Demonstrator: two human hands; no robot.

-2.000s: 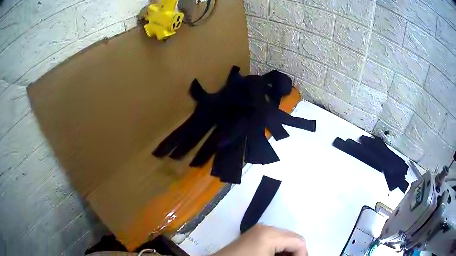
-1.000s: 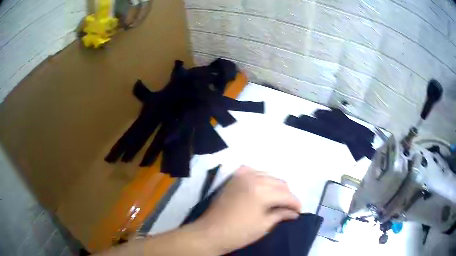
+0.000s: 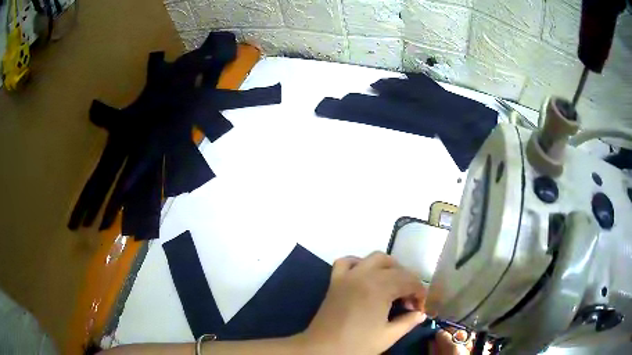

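A black garment panel lies on the white table at the bottom, its corner pointing up. A narrow black strip lies at its left and meets or overlaps it. My left hand rests on the panel's right part, fingers bent and pinching black fabric beside the sewing machine head. My right hand shows only as fingertips at the bottom edge, under the head by the needle area, on or at the fabric. The needle and presser foot are mostly hidden.
A fanned pile of black strips lies over the orange edge and brown cardboard. A second black stack lies by the brick wall. A dark red screwdriver stands on the head. A yellow object hangs at upper left.
The view has swung right and closer to the machine. My left hand has moved with the panel to the machine head. My right fingertips have come into view. The strip shows more fully.
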